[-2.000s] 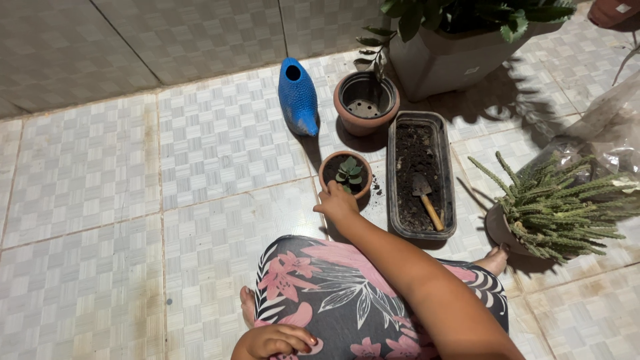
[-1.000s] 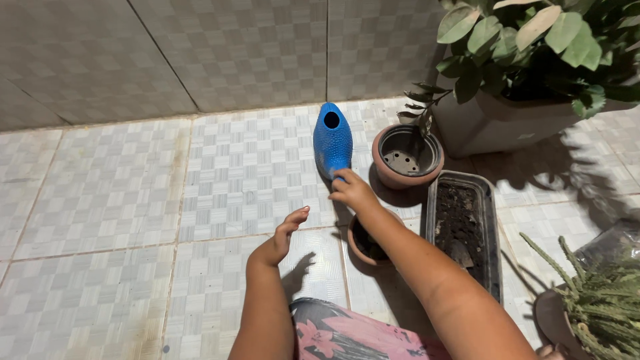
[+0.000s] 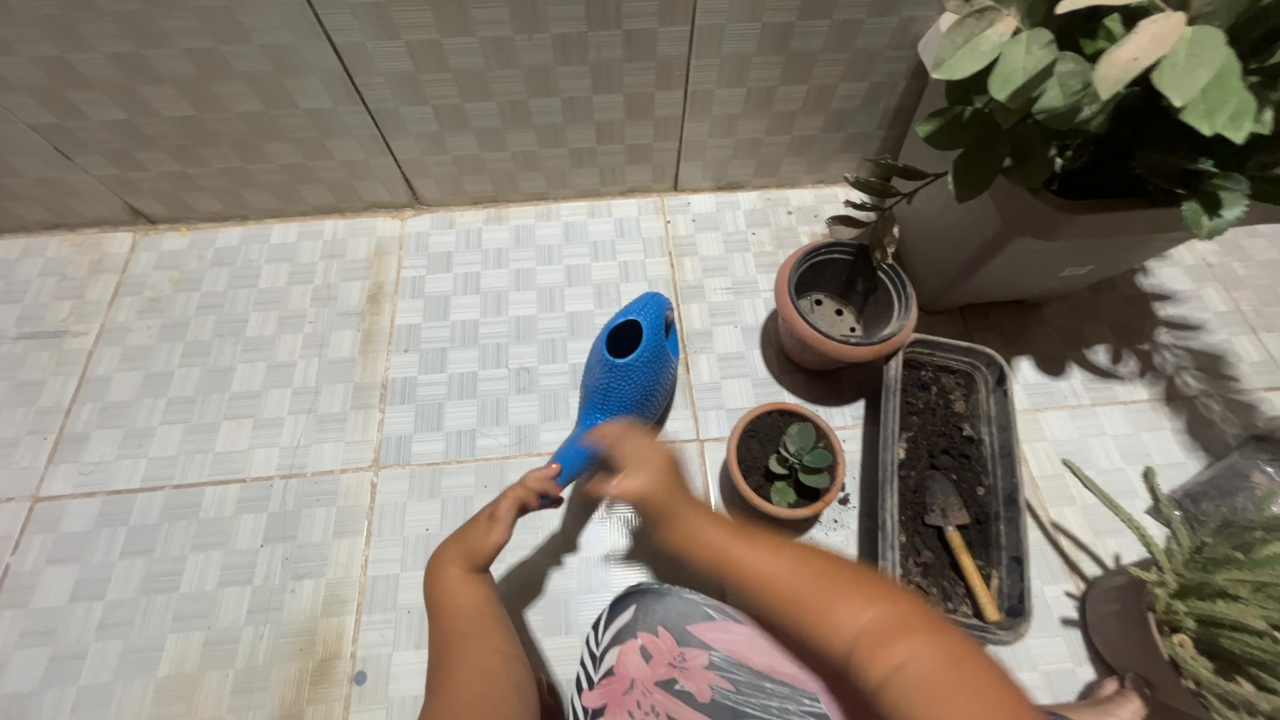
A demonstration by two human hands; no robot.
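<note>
A blue textured plastic watering can [image 3: 630,370] lies at a slant in front of me, its round opening facing up and its narrow spout towards me. My left hand [image 3: 505,520] touches the spout's tip with its fingers. My right hand [image 3: 640,470], blurred, is at the spout's wider part; whether its fingers are closed around it is not clear. To the right stands a small terracotta-coloured pot [image 3: 738,480] of dark soil holding a small succulent [image 3: 800,462].
An empty pot [image 3: 830,350] stands behind the succulent. On the right, a long tray [image 3: 1015,560] of soil holds a hand trowel [image 3: 965,560]. A large planter [image 3: 1040,250] and a spiky potted plant [image 3: 1220,610] flank it. A tiled wall [image 3: 540,100] rises behind.
My right hand has gone from the succulent pot to the watering can. My left hand has moved from my lap to the spout. The can, upright against the wall side earlier, is now tilted nearer me.
</note>
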